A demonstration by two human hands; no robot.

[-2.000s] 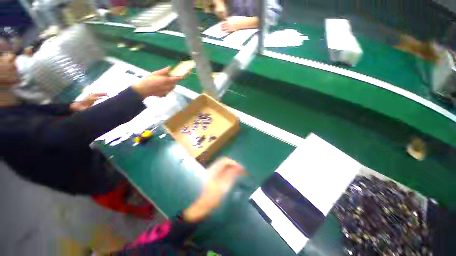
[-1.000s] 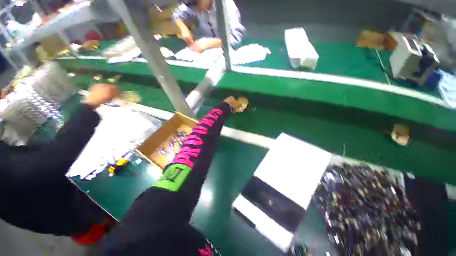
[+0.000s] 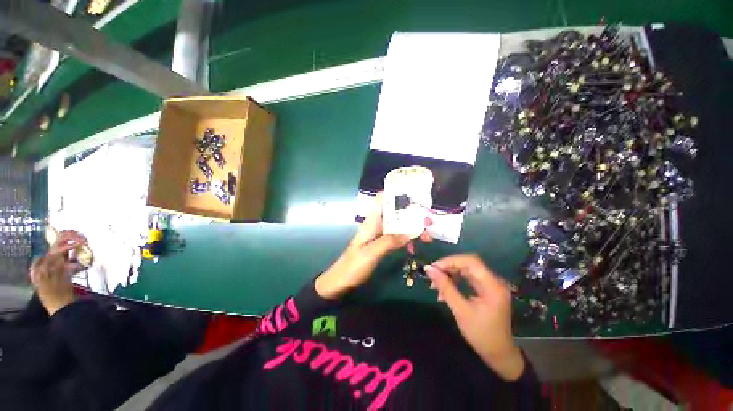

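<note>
My left hand (image 3: 362, 250) holds a cream-white plastic housing (image 3: 399, 215) with its open side up; a dark part and a thin red wire show in it. My right hand (image 3: 476, 301), just right of and below it, pinches a small dark wired module (image 3: 413, 269) with gold glints between thumb and finger. The module is close under the housing; whether wires join them I cannot tell. A black smartphone (image 3: 452, 180) lies behind the housing on a white paper sheet (image 3: 439, 92).
A large tangled module pile (image 3: 595, 160) lies at right, beside a black mat (image 3: 699, 177). A brown cardboard box (image 3: 259, 160) with several modules stands at left. A yellow-and-black item (image 3: 153, 242) lies near it. A neighbour's hands (image 3: 56, 273) are at far left.
The view has turned down to the bench. My left hand has come back from the conveyor with a housing and is now in front of me. My right hand has come into view holding a module.
</note>
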